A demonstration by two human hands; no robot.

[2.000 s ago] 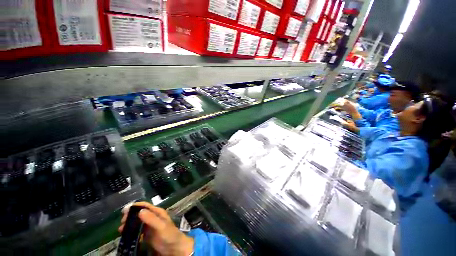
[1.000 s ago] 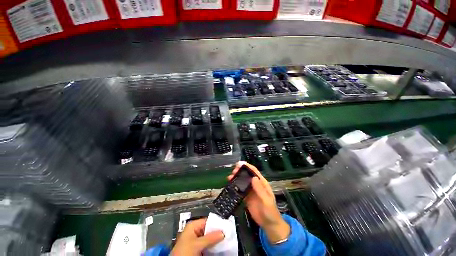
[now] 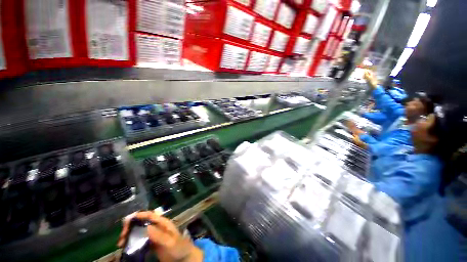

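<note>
My right hand [image 3: 161,238] is at the bottom left of centre and holds a black feature phone [image 3: 137,240] upright, with its screen catching light. The phone's lower end is cut off by the picture's edge. My left hand is not in view. Behind my hand a clear tray of bare black phones [image 3: 176,181] lies on the green belt. Another clear tray of bare phones [image 3: 105,193] lies to the left. The picture is blurred.
Stacked filled trays [image 3: 266,210] with white sleeves stand to the right of my hand. Red gift boxes [image 3: 202,47] fill the shelf above a grey metal edge [image 3: 153,88]. Coworkers in blue smocks [image 3: 409,166] sit at the right. More phone trays [image 3: 163,123] lie beyond the belt's pale strip.
The view has swung to the right. The phone is no longer over the white sleeve; my right hand holds it alone at lower left. My left hand has left the picture.
</note>
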